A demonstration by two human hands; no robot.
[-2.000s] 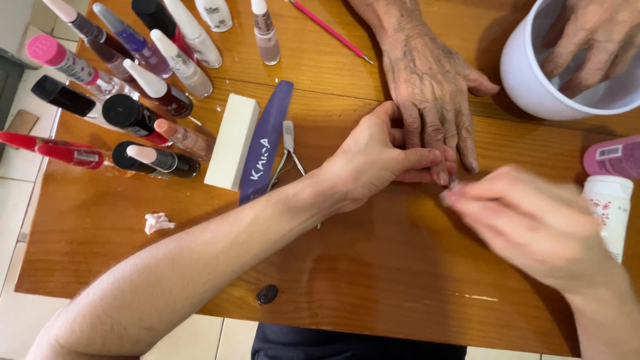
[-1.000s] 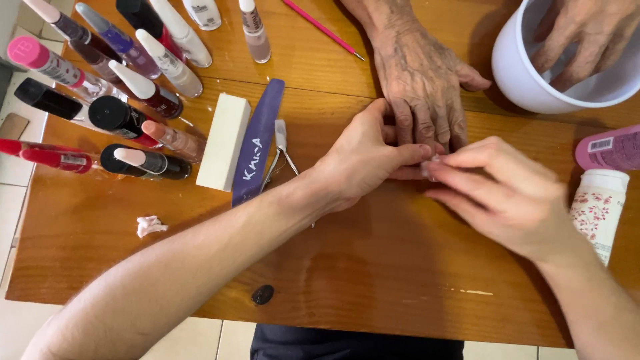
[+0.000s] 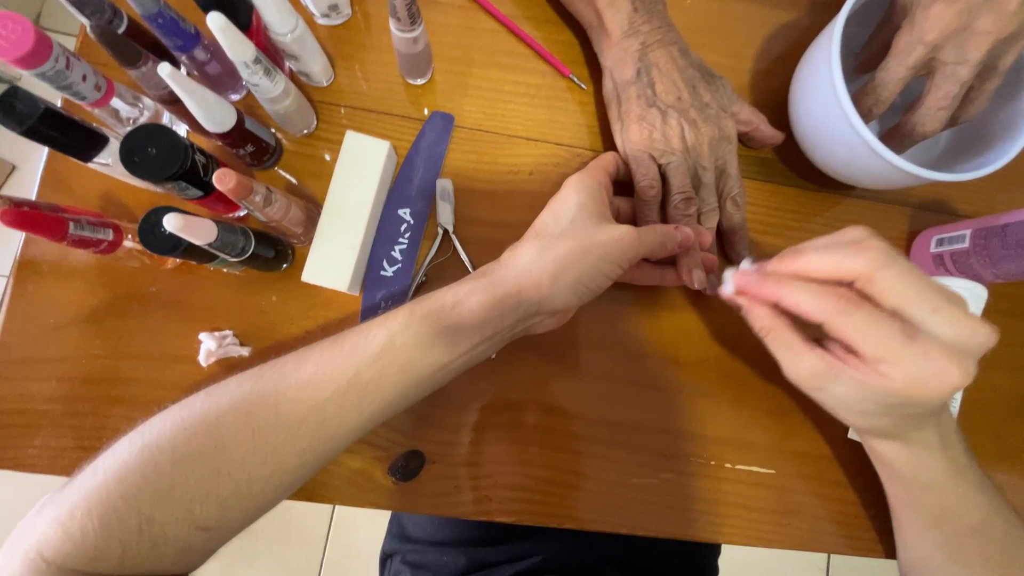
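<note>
My left hand [image 3: 592,240] holds a finger of another person's hand [image 3: 680,144], with the thumb on top and my fingers beneath. That hand lies palm down on the wooden table. Just right of its fingertips, my right hand [image 3: 864,320] pinches a small piece of white cotton [image 3: 734,276] between thumb and fingers. The person's other hand [image 3: 936,64] dips into a white bowl [image 3: 840,120]. Left of my left wrist lie metal cuticle nippers [image 3: 446,208], partly under my forearm, then a purple nail file [image 3: 412,208] and a white buffer block [image 3: 350,212].
Several nail polish bottles [image 3: 216,120] crowd the upper left, with one bottle [image 3: 412,44] apart. A pink tool [image 3: 532,40] lies at the top. A crumpled white wad [image 3: 221,346] lies at the left. A pink bottle [image 3: 972,246] and a white container [image 3: 968,296] are at the right.
One second ago my right hand's fingertips were at the held finger; now they are a little to its right, with the cotton showing. My left hand keeps its hold.
</note>
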